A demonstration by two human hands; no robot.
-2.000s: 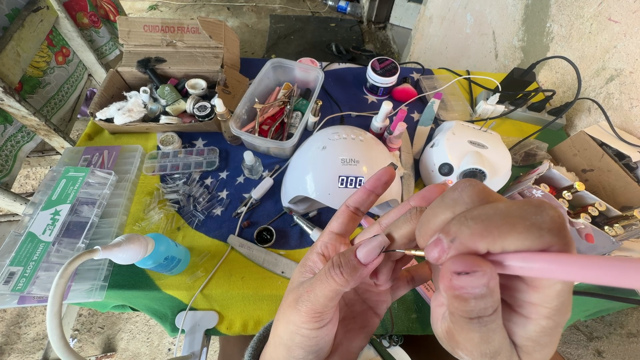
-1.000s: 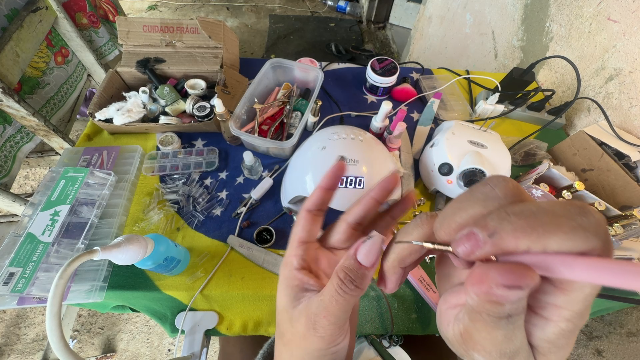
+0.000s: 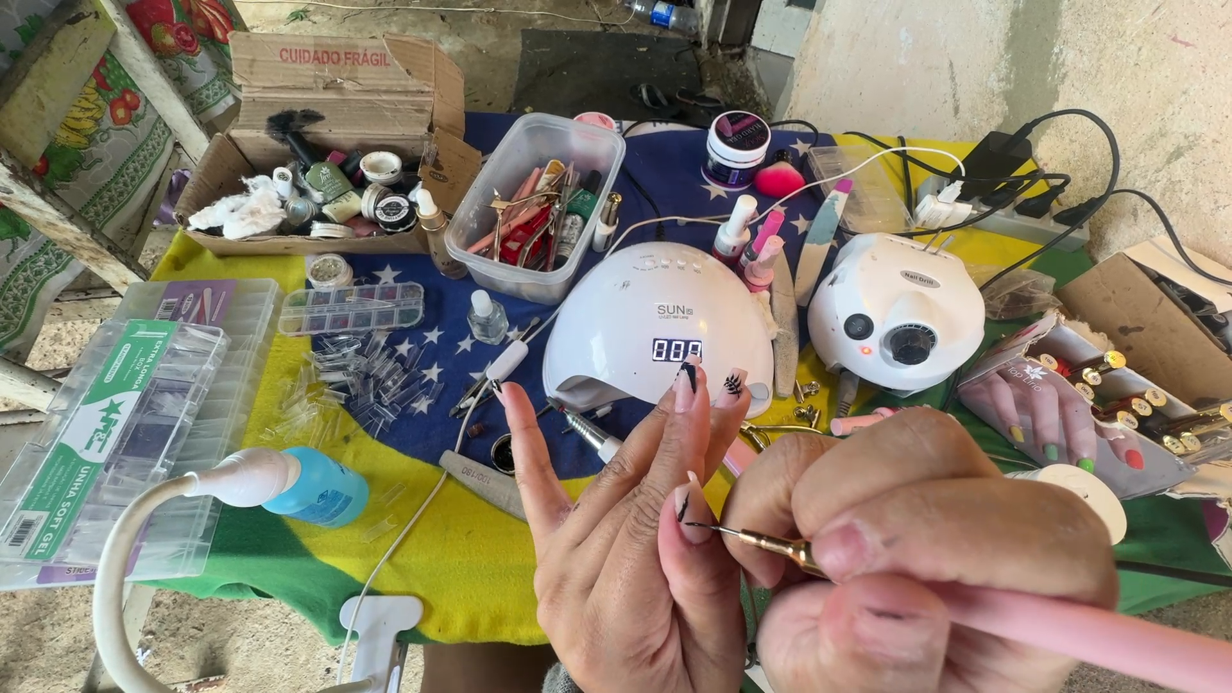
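My left hand is raised at the lower middle with its fingers extended and holds nothing. Black designs mark several of its long nails, and black lines show on the pale thumbnail. From the right, my right hand grips a fine nail-art brush with a pink handle and gold ferrule. The dark brush tip meets the thumbnail, or hovers just over it; the contact is too small to tell. Behind the fingers stands a white nail lamp with a lit display.
A white nail drill unit and bottles in a box stand right. Farther back are a tool-filled plastic tub and a cardboard box. Nail-tip cases, a blue bottle and a curved white lamp arm lie left.
Compared with one second ago, my left hand has turned, showing decorated fingernails. The brush tip, apart from the thumbnail then, is now at it.
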